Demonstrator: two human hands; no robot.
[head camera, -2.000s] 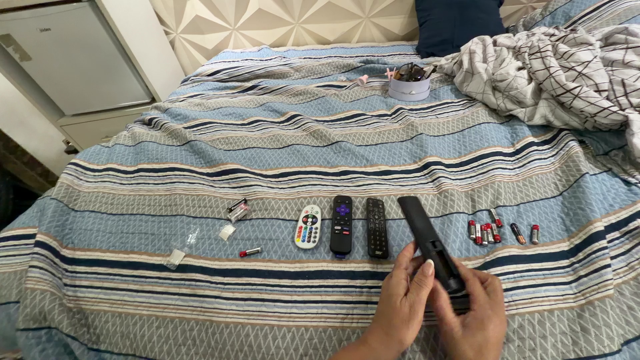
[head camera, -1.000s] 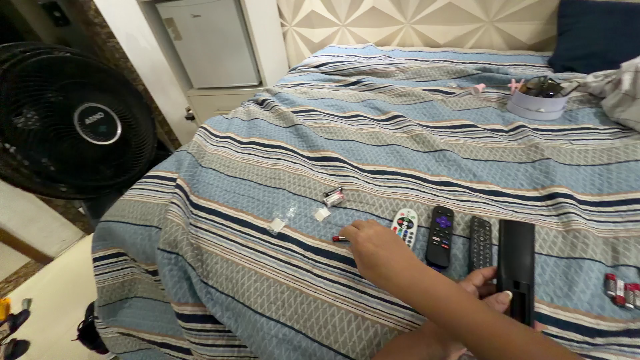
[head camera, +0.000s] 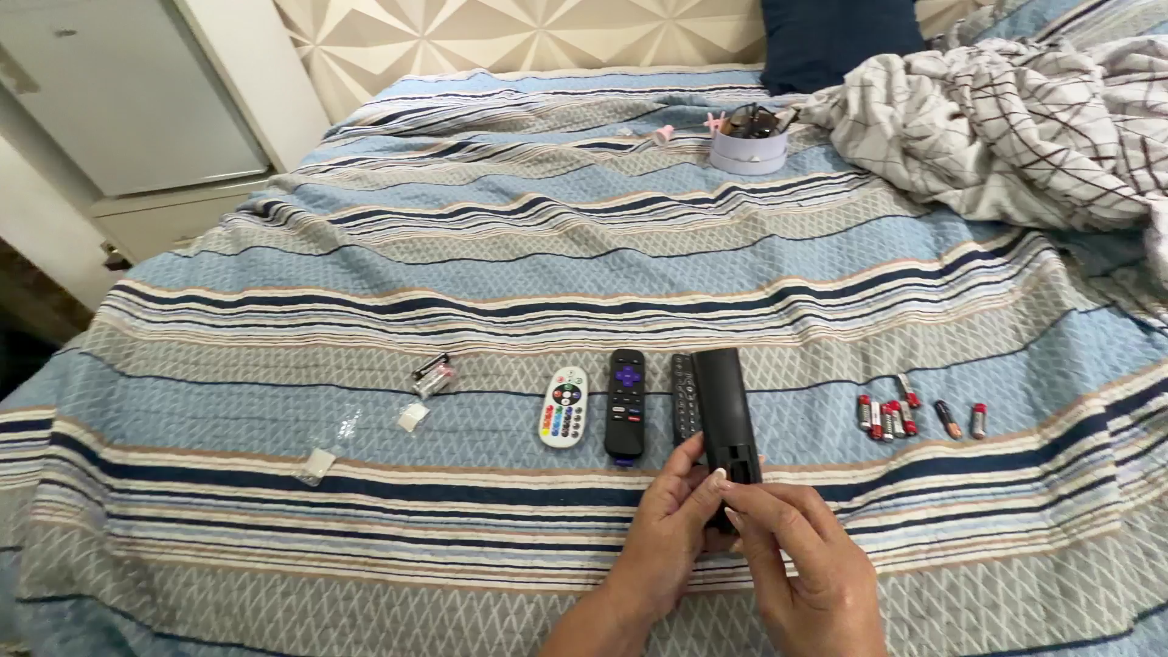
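My left hand (head camera: 671, 520) grips a black remote control (head camera: 723, 392), its back facing up and its battery compartment uncovered. The thumb and fingertips of my right hand (head camera: 798, 547) are pinched together at that compartment; whether a battery is between them is hidden. Just left of the held remote, partly covered by it, lies a black remote with small buttons (head camera: 684, 397). Further left are a black remote with a purple pad (head camera: 626, 401) and a white remote with coloured buttons (head camera: 564, 408). To the right lie several red-and-silver batteries (head camera: 887, 420) and a black-and-copper battery (head camera: 947, 420).
Packaged batteries (head camera: 432, 374) and small clear wrappers (head camera: 316, 466) lie left on the striped bedspread (head camera: 547, 265). Farther back stand a lilac round box (head camera: 748, 153) of small items, a dark blue pillow (head camera: 835, 41) and a crumpled checked blanket (head camera: 1004, 137). A white mini fridge (head camera: 128, 100) is at upper left.
My right hand reached left to the single red battery near the wrappers, then came back to the remote. That battery no longer lies there. The view swung left and back.
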